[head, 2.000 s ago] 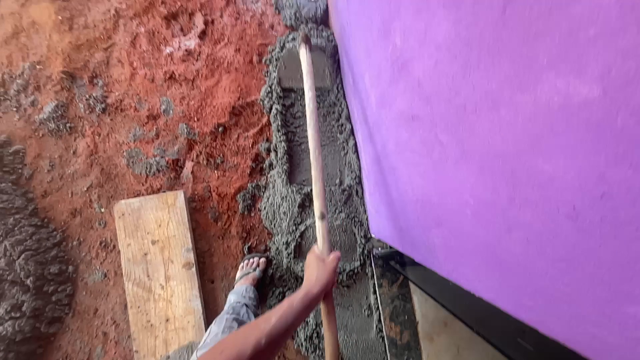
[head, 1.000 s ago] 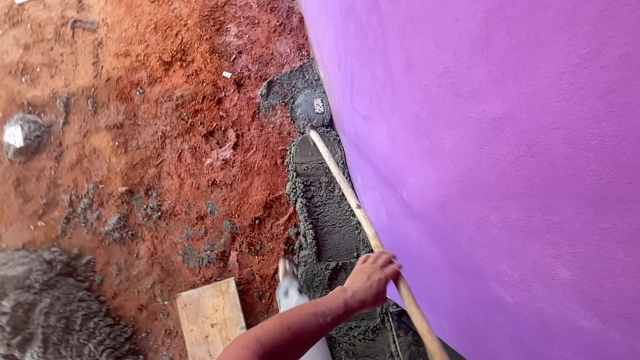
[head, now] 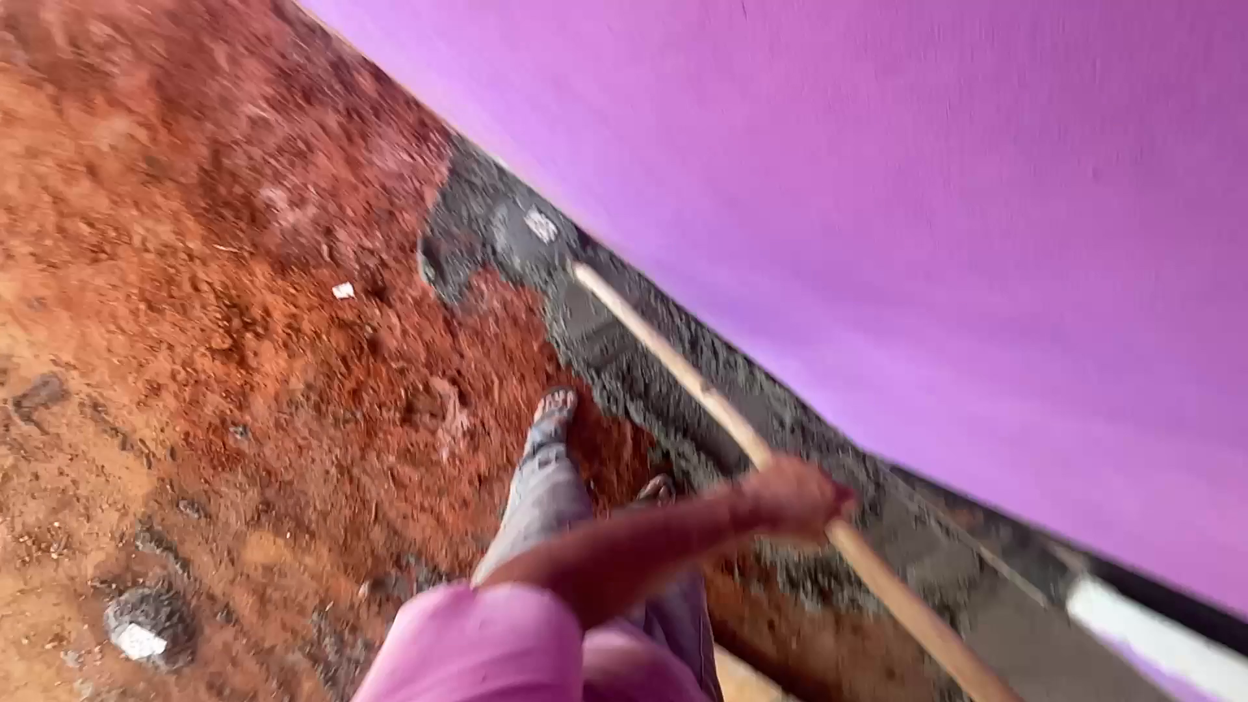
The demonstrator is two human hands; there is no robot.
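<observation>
My left hand (head: 799,497) is closed around a long pale wooden handle (head: 673,361), partway along it. The handle slants from upper left to the bottom edge at right. At its far end lies a dark, rounded, cement-smeared blade (head: 522,234) with a white mark; whether it is a hoe or a shovel I cannot tell. The blade rests in wet grey mortar (head: 624,375) that runs in a strip along the foot of a purple wall (head: 877,195). My right hand is out of view.
Red soil (head: 292,390) spreads to the left, with a mortar-covered lump (head: 151,624) at lower left. My sandalled foot (head: 556,405) stands beside the strip. A white piece (head: 1160,624) sits against the wall at lower right.
The view has turned, so the wall now slants across it. My left hand remains on the handle. The wooden board seen on the soil earlier has mostly left the view.
</observation>
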